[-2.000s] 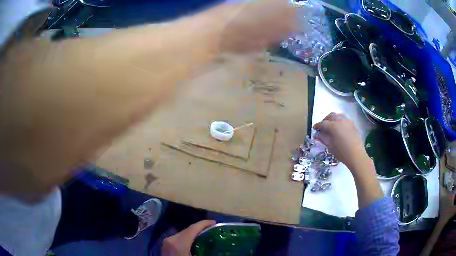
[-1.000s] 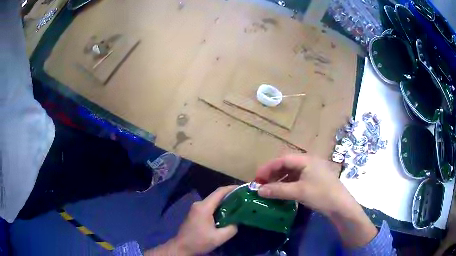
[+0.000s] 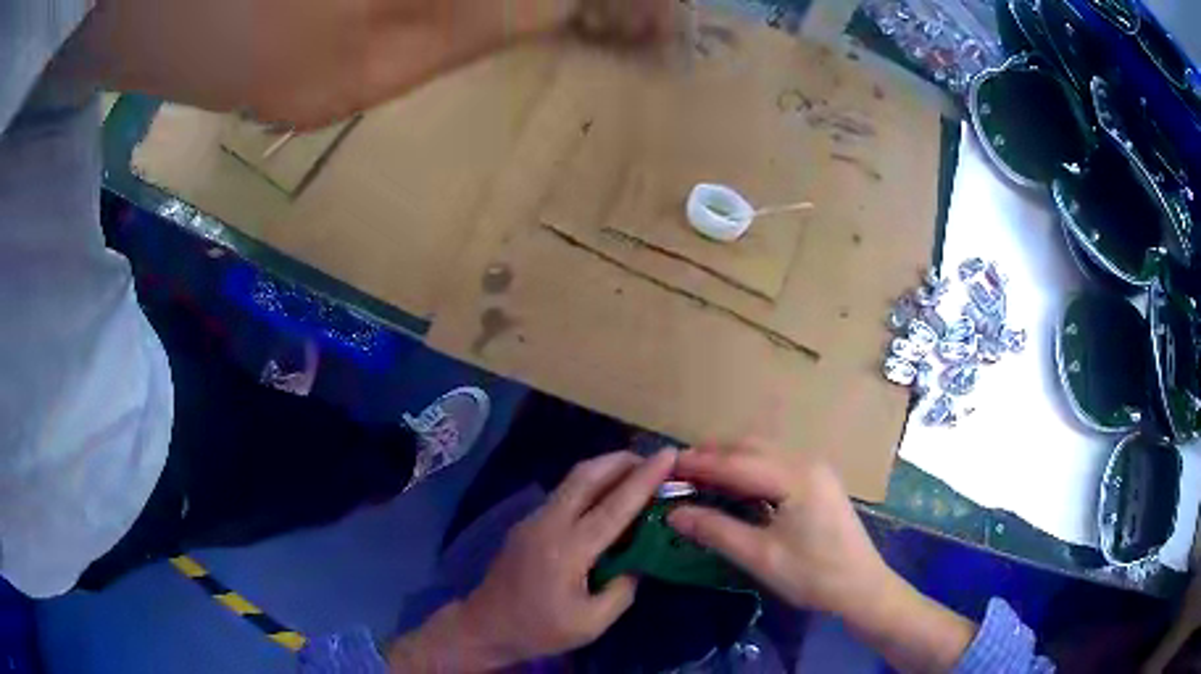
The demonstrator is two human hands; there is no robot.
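Observation:
A glossy green housing (image 3: 665, 550) is held low in front of me, over the bench edge. My left hand (image 3: 553, 560) grips its left side. My right hand (image 3: 790, 533) is on its right and upper side, fingertips at the rim by a small silver piece (image 3: 676, 490). Both hands' fingertips meet there, and they hide much of the housing. A white glue cup (image 3: 720, 211) stands on the cardboard pad (image 3: 777, 270) with a thin stick resting in it. Loose silver trim pieces (image 3: 955, 342) lie on the white sheet (image 3: 1008, 454) at right.
Several green housings (image 3: 1104, 358) stand along the right side. A clear bag of small parts (image 3: 929, 40) lies at the top right. A coworker's blurred arm (image 3: 329, 59) reaches across the upper left. Another pad (image 3: 296, 152) with a stick lies on the cardboard bench cover (image 3: 632, 382).
My left fingers have moved up to the silver piece on the rim, and my right hand now covers more of the housing. The coworker's arm has come in across the top left.

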